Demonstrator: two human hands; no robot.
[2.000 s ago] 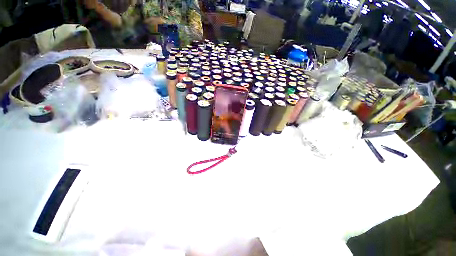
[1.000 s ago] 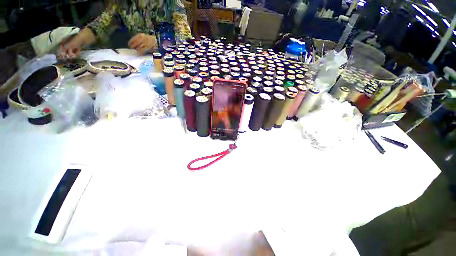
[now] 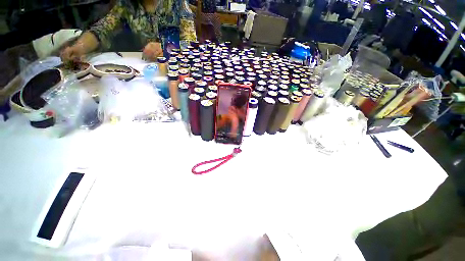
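Observation:
A smartphone (image 3: 232, 114) in a red case stands upright, leaning on the front of a dense block of thread spools (image 3: 267, 114). Its screen is lit and shows a blurred picture. A red braided wrist strap (image 3: 214, 164) lies looped on the white cloth in front of it. At the bottom edge a washed-out, skin-toned shape (image 3: 237, 251) is cut off; I cannot tell whether it is a hand or a forearm, or of which side. No fingers of my left hand or my right hand can be made out. Nothing of mine touches the phone.
A white flat object with a black strip (image 3: 63, 206) lies at left. Round baskets (image 3: 113, 70) and clear plastic bags (image 3: 133, 99) are behind it. A white plastic bag (image 3: 335, 127), two slim dark items (image 3: 380, 146) and a box (image 3: 390, 123) are at right. A person (image 3: 148, 23) sits opposite.
The person opposite came into fuller view after the first frame, with hands near the baskets. The phone's screen picture has changed slightly. The phone and strap lie as before.

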